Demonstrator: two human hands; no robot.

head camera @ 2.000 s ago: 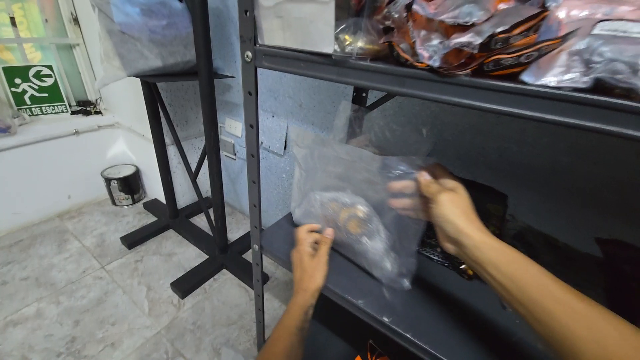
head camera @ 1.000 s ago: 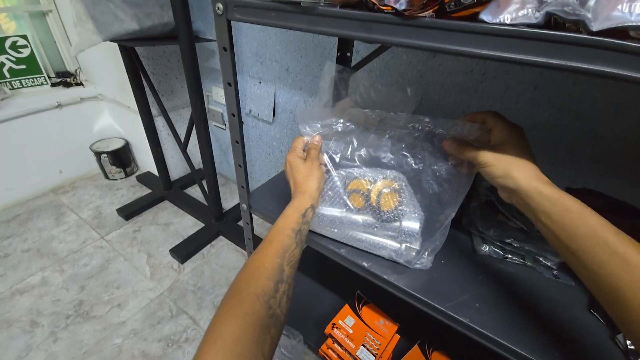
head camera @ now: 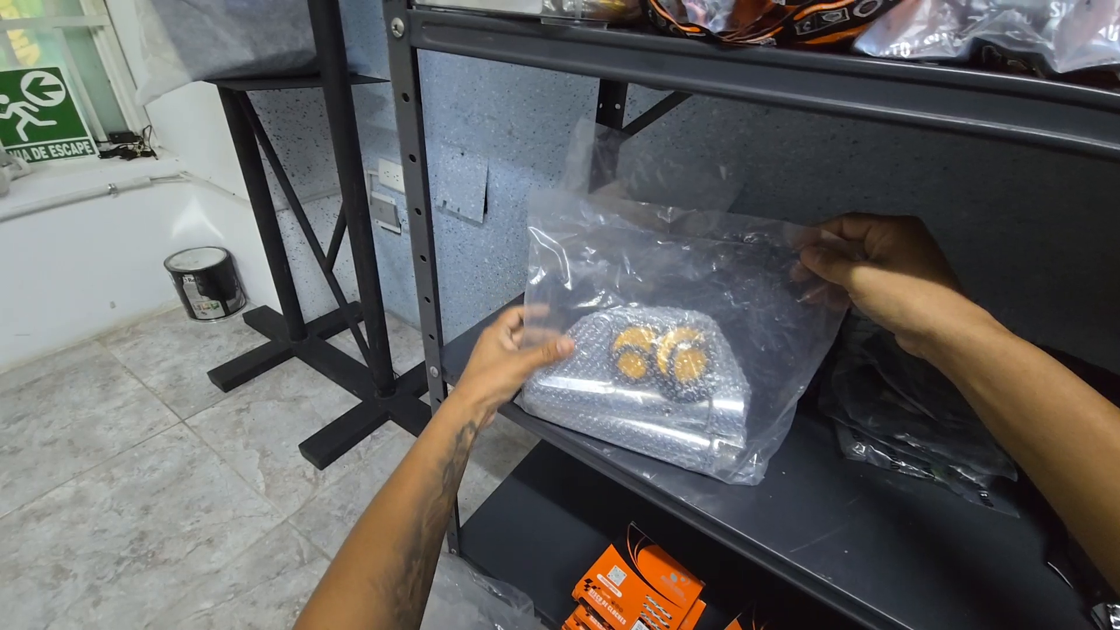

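Note:
A clear plastic bag [head camera: 682, 262] stands tilted on the middle shelf of a dark metal rack. Inside it lies a bubble-wrapped packet [head camera: 647, 385] with shiny silver parts and round yellow-orange pieces with dark rims. My left hand [head camera: 516, 354] grips the bag's left side, thumb in front and fingers partly behind the film. My right hand [head camera: 862, 262] pinches the bag's upper right corner.
Dark items in clear bags [head camera: 910, 420] lie on the shelf at right. Orange printed packets [head camera: 639, 582] sit on the shelf below. Wrapped goods [head camera: 770, 22] fill the shelf above. Left are a black metal stand [head camera: 350, 367] and a paint can [head camera: 206, 284].
The bag was blurred and held lower on its left side two seconds ago, then spread between both hands. Since one second ago, my left hand has moved down the bag's left side.

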